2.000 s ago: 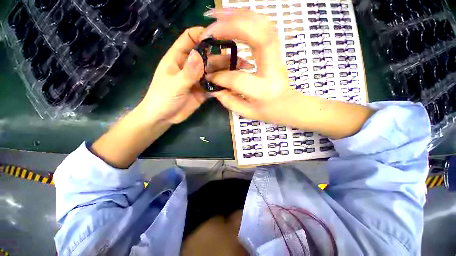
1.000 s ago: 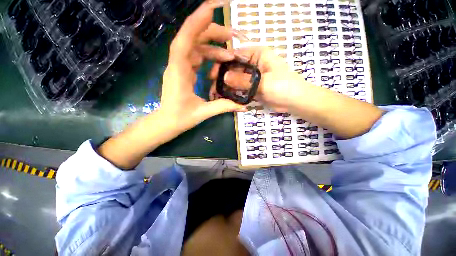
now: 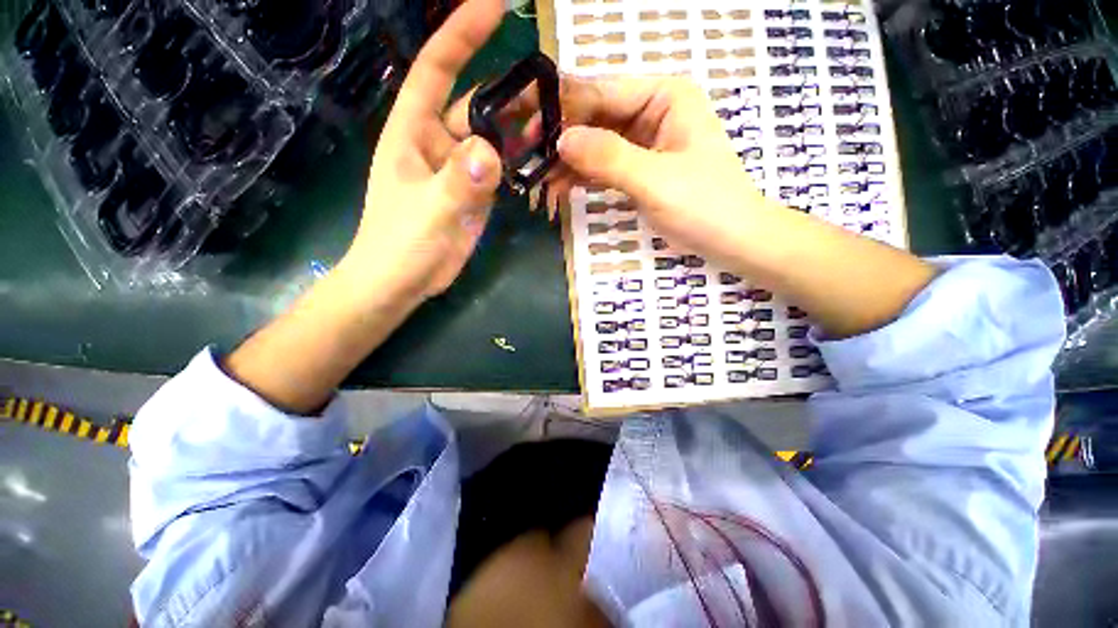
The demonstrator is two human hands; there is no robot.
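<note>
A black rounded-square watch housing (image 3: 551,113) with an open centre is held tilted between both hands, above the sheet's left edge. My left hand (image 3: 429,184) grips its left side between thumb and fingers, with one finger pointing up. My right hand (image 3: 638,135) has its thumb and fingers at the housing's right side. The white adhesive sheet (image 3: 736,301) carries columns of small dark die-cut shapes, with tan emptied places at its upper left. Whether an adhesive piece is at the fingertips cannot be told.
A clear blister tray with black parts (image 3: 159,135) lies at the upper left, angled. Another blister tray (image 3: 1024,135) lies at the right. A tan backing board (image 3: 571,321) edges the sheet. A tiny pale speck (image 3: 503,344) lies on the green mat (image 3: 429,350).
The housing has moved left and up from a second ago and is tilted more. My left thumb now presses its left side. My right hand has shifted to its right side.
</note>
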